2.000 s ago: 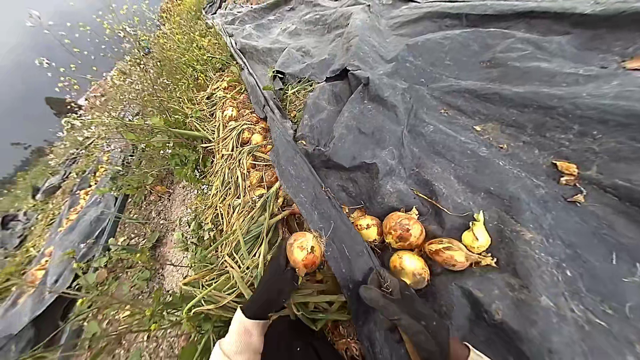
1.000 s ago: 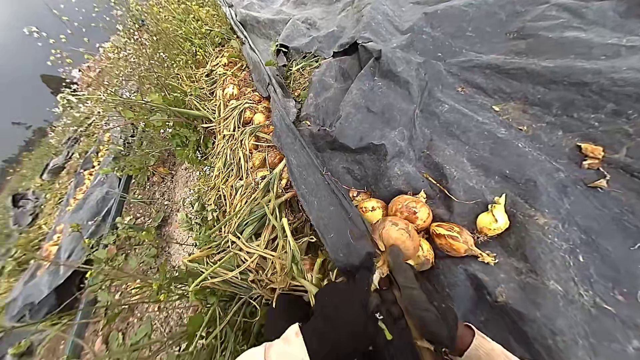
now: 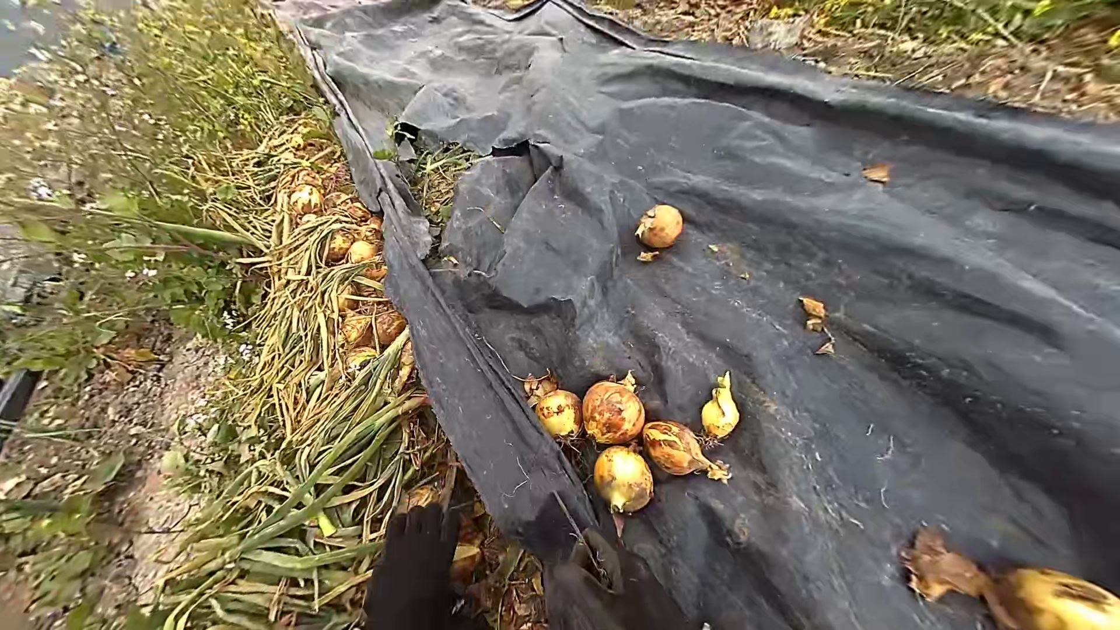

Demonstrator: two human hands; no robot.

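My left hand (image 3: 413, 564), in a dark glove, reaches among the dry tops at the bottom, close to an onion (image 3: 422, 497) partly hidden in the leaves; its grip is not clear. My right hand (image 3: 608, 582), also dark-gloved, is at the folded edge of a black ground sheet (image 3: 490, 411), partly cut off below; it is dark against the sheet, so its hold cannot be told. Just beyond it several onions lie together, among them a round brown one (image 3: 613, 411), a yellow one (image 3: 623, 479) and a small one with a neck (image 3: 720, 408). Another onion (image 3: 659, 226) lies alone farther up.
A row of onions (image 3: 363, 252) with withered leaves (image 3: 289, 437) runs along the sheet's left edge. Flowering weeds (image 3: 131, 175) and bare soil (image 3: 166, 455) are farther left. Loose skins (image 3: 814, 308) and a large blurred onion (image 3: 1059, 599) are on the sheet at right.
The onion held a second ago over the group is out of my hands. A lone onion now shows farther up the sheet. My left hand has moved left, to the leaves. The view has shifted.
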